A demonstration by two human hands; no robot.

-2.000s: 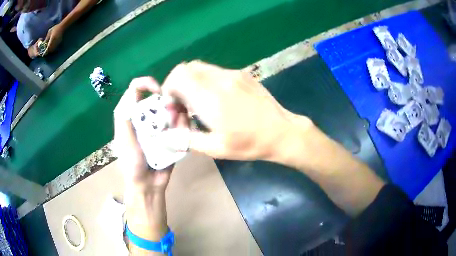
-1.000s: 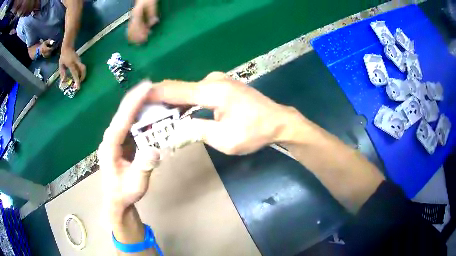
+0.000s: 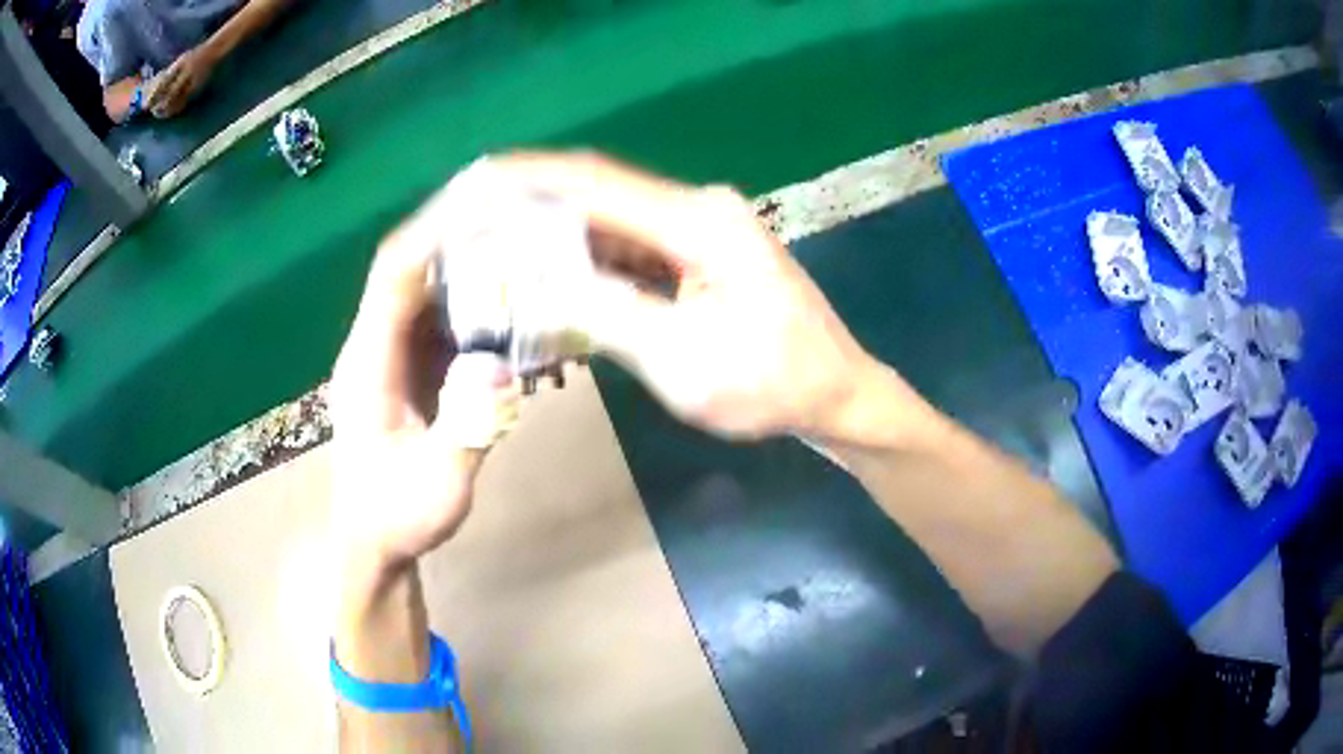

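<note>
A white plastic housing (image 3: 501, 280) is held up between my two hands, above the edge where the belt meets the bench. It is blurred, with a dark part at its lower side. My left hand (image 3: 420, 398) wears a blue wrist strap and grips it from the left and below, with off-white covers on the fingertips. My right hand (image 3: 722, 309) holds it from the right, fingers over its top. The fingers hide much of it, and its inside cannot be made out.
White housings (image 3: 1211, 368) lie on a blue sheet (image 3: 1031, 206) at right. A tape roll (image 3: 193, 639) lies on the cardboard mat (image 3: 589, 589). A partly built unit (image 3: 298, 142) sits on the green belt (image 3: 663, 89). A person's hands (image 3: 180, 81) show at upper left.
The housing has been turned in my hands and both hands still hold it. The other person's hand over the belt is gone. The unit on the belt appears farther up and left.
</note>
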